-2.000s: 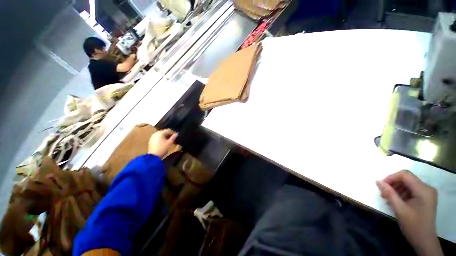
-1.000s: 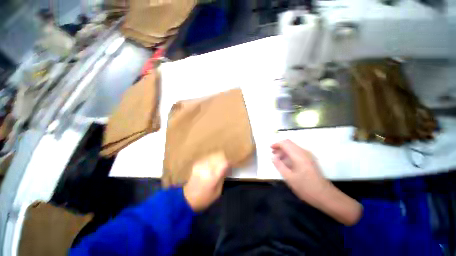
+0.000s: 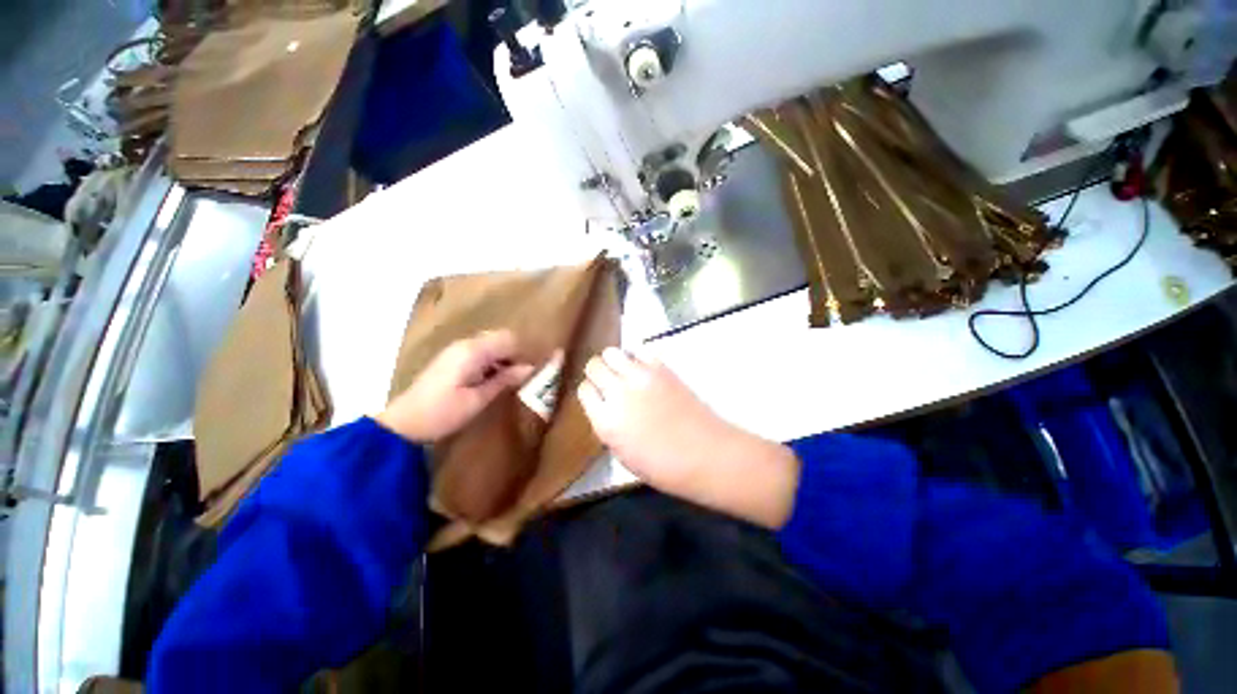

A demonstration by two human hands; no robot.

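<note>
A tan-brown fabric panel [image 3: 502, 305] lies on the white table in front of me, its right part folded or lifted along a dark line. A small white label [image 3: 541, 388] with dark marks shows on it between my hands. My left hand [image 3: 461, 385] pinches the panel just left of the label. My right hand [image 3: 649, 414] holds the panel's right side, fingertips near the label. The panel's lower edge hangs over the table's front edge. The panel's top right corner is close to the sewing machine's needle area [image 3: 678, 258].
A zipper bundle [image 3: 902, 203] lies right of the needle, with a darker bundle [image 3: 1202, 170] at far right. A black cord [image 3: 1005, 315] loops on the table. Brown panels are stacked at the table's left edge [image 3: 251, 386] and beyond it [image 3: 258, 88].
My left hand has come from the pile at the left to the table with a panel. The panel moved closer to the needle, and my right hand now holds it too. The view turned right.
</note>
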